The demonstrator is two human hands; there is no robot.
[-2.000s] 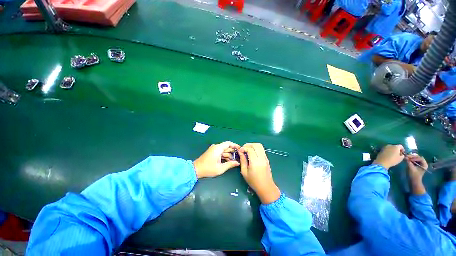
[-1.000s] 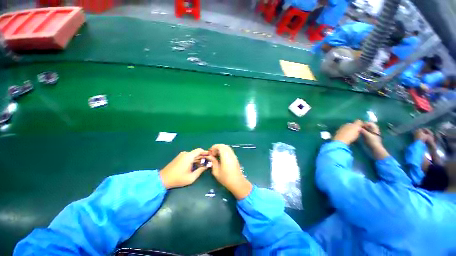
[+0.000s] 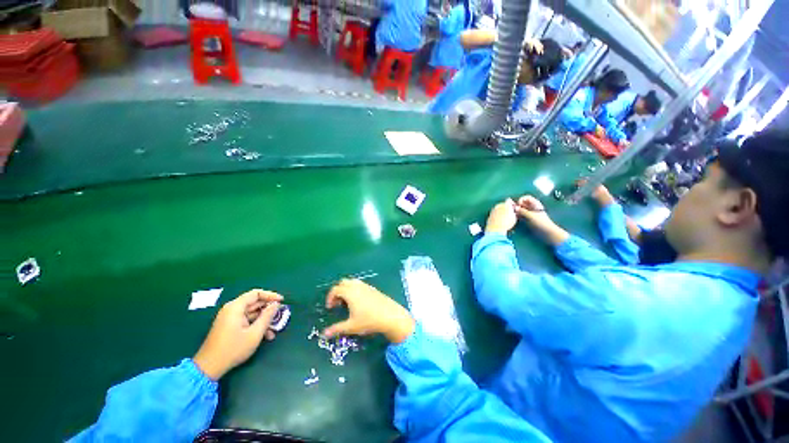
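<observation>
My left hand (image 3: 240,332) holds a small squarish device module (image 3: 279,317) between thumb and fingertips, above the green bench. My right hand (image 3: 366,312) is apart from it, thumb and fingers spread over the upper edge of a loose pile of small fitting parts (image 3: 340,348). Whether its fingertips touch a part cannot be told. Thin silver tweezers (image 3: 348,279) lie just beyond my right hand. A white card (image 3: 206,298) lies beyond my left hand.
Clear plastic bags (image 3: 431,303) lie right of my right hand. A neighbouring worker (image 3: 614,329) sits close on the right. The belt carries a white-cased unit (image 3: 410,200) and modules. A yellow-tan sheet (image 3: 412,143) and a ribbed hose (image 3: 505,69) are at the far side.
The view has swung right, showing more of the neighbouring worker. My right hand has left the module and moved over the parts pile. My left hand still holds the module.
</observation>
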